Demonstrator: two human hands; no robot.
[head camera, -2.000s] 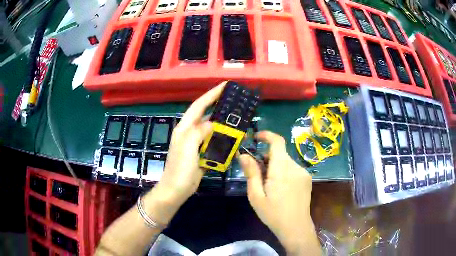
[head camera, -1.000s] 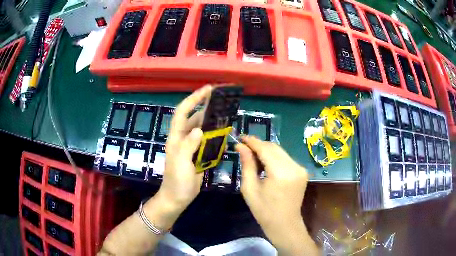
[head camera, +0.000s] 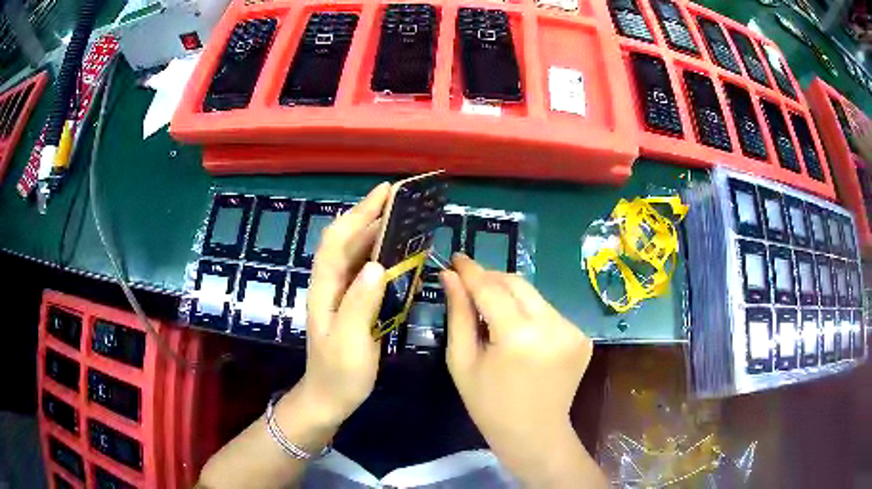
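Note:
My left hand (head camera: 346, 296) holds a black keypad phone (head camera: 413, 222) upright and tilted, seen partly edge-on. A yellow adhesive backing (head camera: 387, 318) frames its screen opening at the lower end. My right hand (head camera: 502, 334) pinches a thin metallic tool, perhaps tweezers (head camera: 438, 259), with its tip at the upper edge of the yellow backing. Whether the tip grips the backing cannot be told. A sheet of screen lenses (head camera: 229, 229) lies on the green bench behind and beside the hands, partly hidden by them.
Red-orange foam trays (head camera: 402, 132) with black phones stand at the back. Loose yellow backings (head camera: 636, 250) lie right of my hands. A stack of lens sheets (head camera: 712, 287) stands at right. More trays (head camera: 167, 382) are lower left. A clear bag (head camera: 669, 430) is at the bench edge.
The phone has turned from facing up to nearly edge-on. The right hand has moved left, with the tool at the yellow backing. The view has shifted slightly.

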